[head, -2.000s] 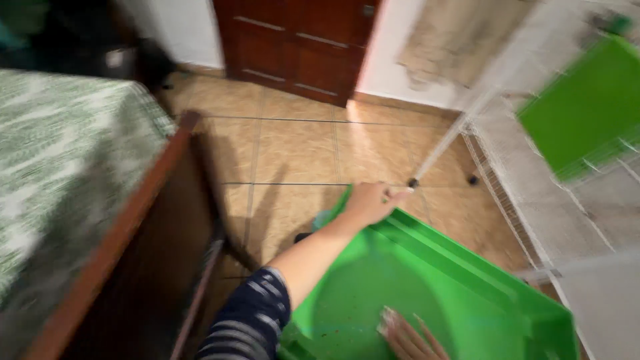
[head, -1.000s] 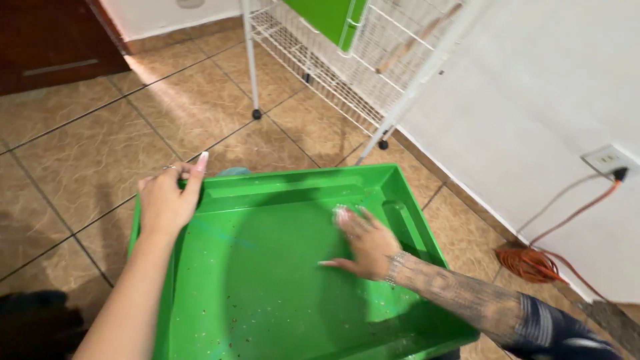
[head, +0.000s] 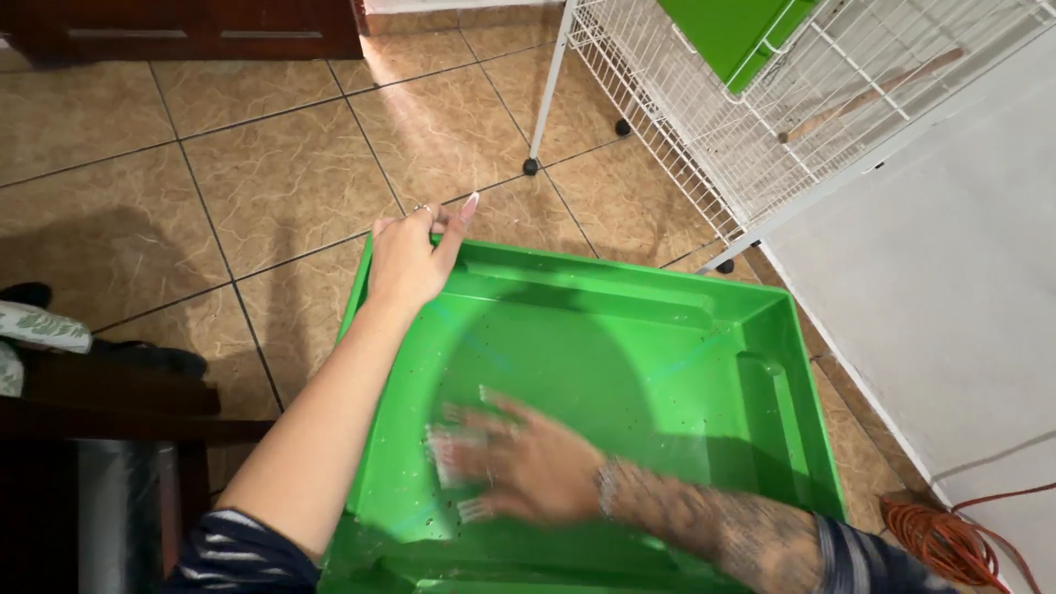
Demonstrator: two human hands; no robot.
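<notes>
A green plastic tray [head: 726, 307] with raised walls fills the lower middle of the view, small dark specks scattered over its bottom. My left hand [head: 412, 256] grips the tray's far left corner, fingers over the rim. Inside the tray, my right hand [head: 520, 462] is low over the bottom or on it, blurred, with its fingers spread and pointing left; nothing shows in it. Whether its palm touches the plastic cannot be told.
A white wire cage [head: 685, 165] on a wheeled stand is beyond the tray, with a wooden perch [head: 874, 95] and a green panel [head: 734, 37]. A coiled orange cord [head: 940, 536] lies by the wall at right. Dark wooden furniture [head: 140, 421] stands at left.
My right hand has moved left and nearer across the tray's bottom since one second ago. My left hand stays at the far left corner. The view has turned right since the earliest frame.
</notes>
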